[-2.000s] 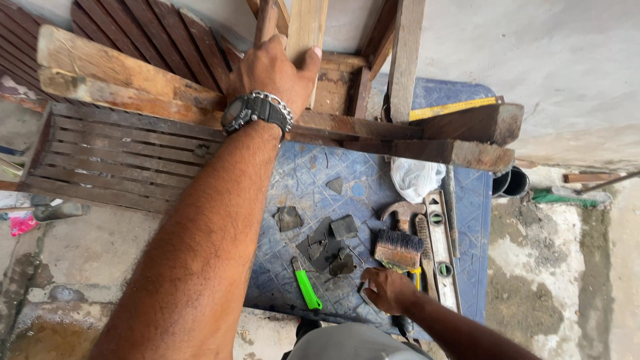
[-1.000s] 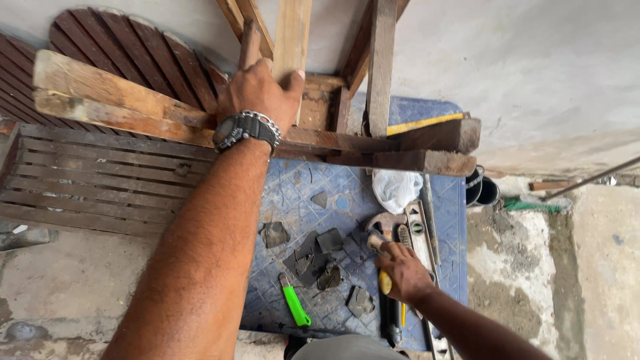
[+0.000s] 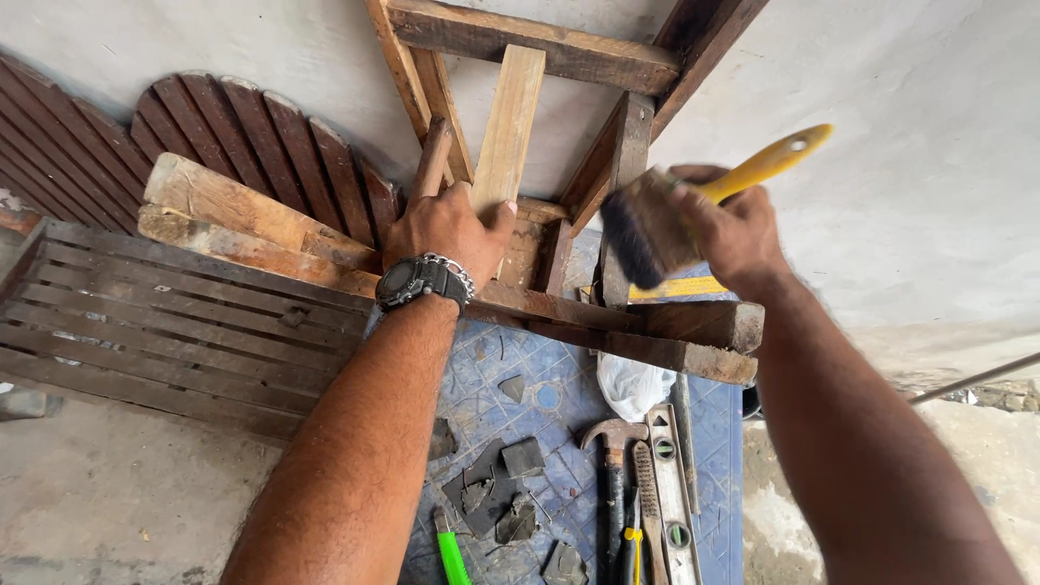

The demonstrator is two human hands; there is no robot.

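My left hand (image 3: 451,231), with a watch and chain bracelet on its wrist, grips part of a wooden frame (image 3: 569,313); its fingertips are partly hidden. A pale wood slat (image 3: 512,122) rises beside the thumb. In my right hand (image 3: 727,227) is a wide paintbrush (image 3: 650,231) with a yellow handle and dark bristles, raised over the right side of the frame. Below on the blue table (image 3: 479,357) lie a claw hammer (image 3: 615,471), a wire brush (image 3: 647,487), a spirit level (image 3: 670,496) and a green utility knife (image 3: 449,548).
Dark sandpaper pieces (image 3: 522,457) and a white plastic bag (image 3: 634,382) lie on the table. A slatted wooden bench (image 3: 179,325) stands at the left, with brown pickets (image 3: 268,154) behind it. A yellow ruler or level (image 3: 682,288) lies behind the frame's right end.
My right hand has gone from the table, where the paintbrush lay among the tools, up to the frame's right side with the brush held. My left hand stays on the frame.
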